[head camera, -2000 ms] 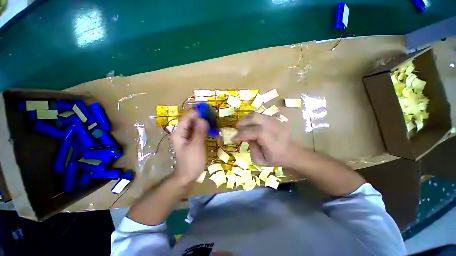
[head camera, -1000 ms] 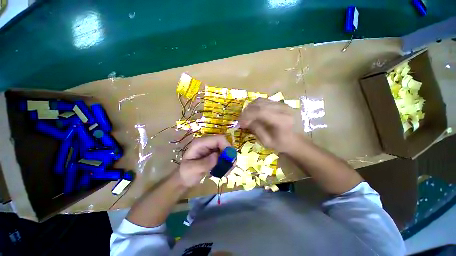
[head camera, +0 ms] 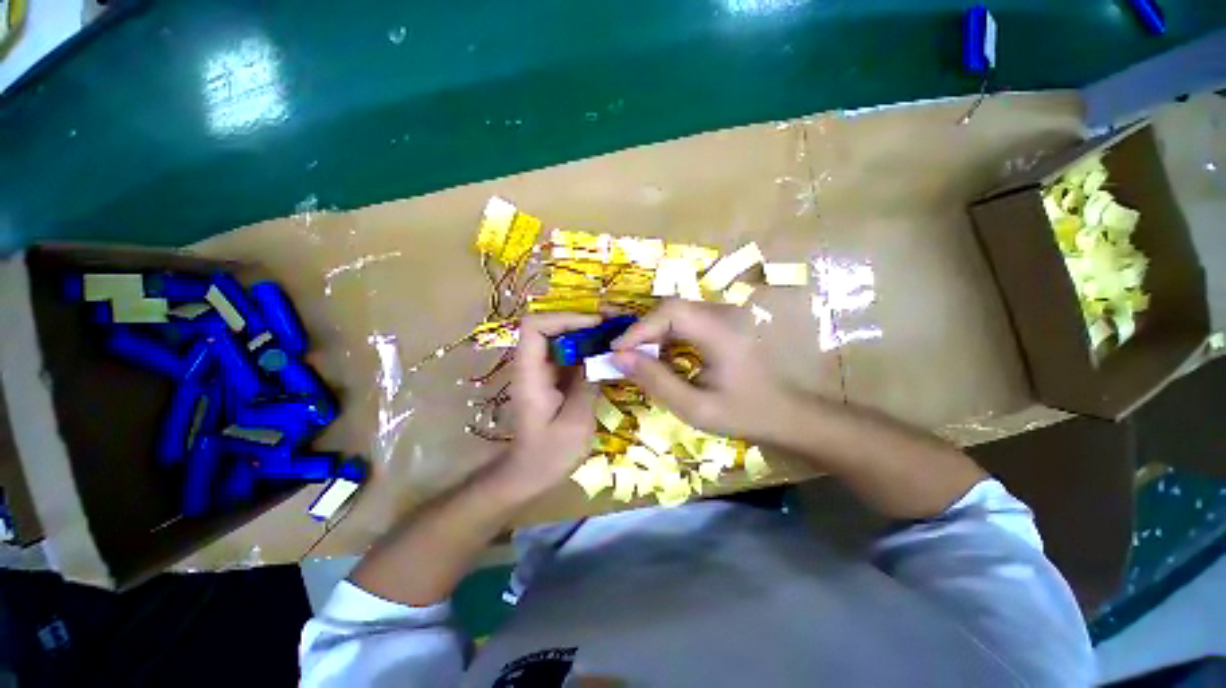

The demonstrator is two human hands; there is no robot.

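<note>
My left hand (head camera: 541,403) holds a blue battery pack (head camera: 592,341) over the middle of the cardboard. My right hand (head camera: 706,363) is at the pack's right side, its fingers on a small white pad (head camera: 621,363) along the pack's near side. Whether the pad is stuck to the pack cannot be told. Yellow wired blocks (head camera: 571,285) lie in rows beyond and under the hands, with thin dark and red leads on their left. Loose pale-yellow pads (head camera: 666,454) lie in a pile nearer to me; a few more lie beyond my right hand.
The left carton (head camera: 81,444) holds blue battery packs, some with pale pads. The right carton (head camera: 1015,289) holds pale-yellow pieces. Beyond the cardboard bench cover (head camera: 928,269) runs the green conveyor belt (head camera: 538,94), with a blue pack with wires (head camera: 977,40) and another at the far right.
My left hand has moved away from me and turned the pack sideways. My right hand has come down to the pack and a white pad now shows there. The belt's packs have shifted right.
</note>
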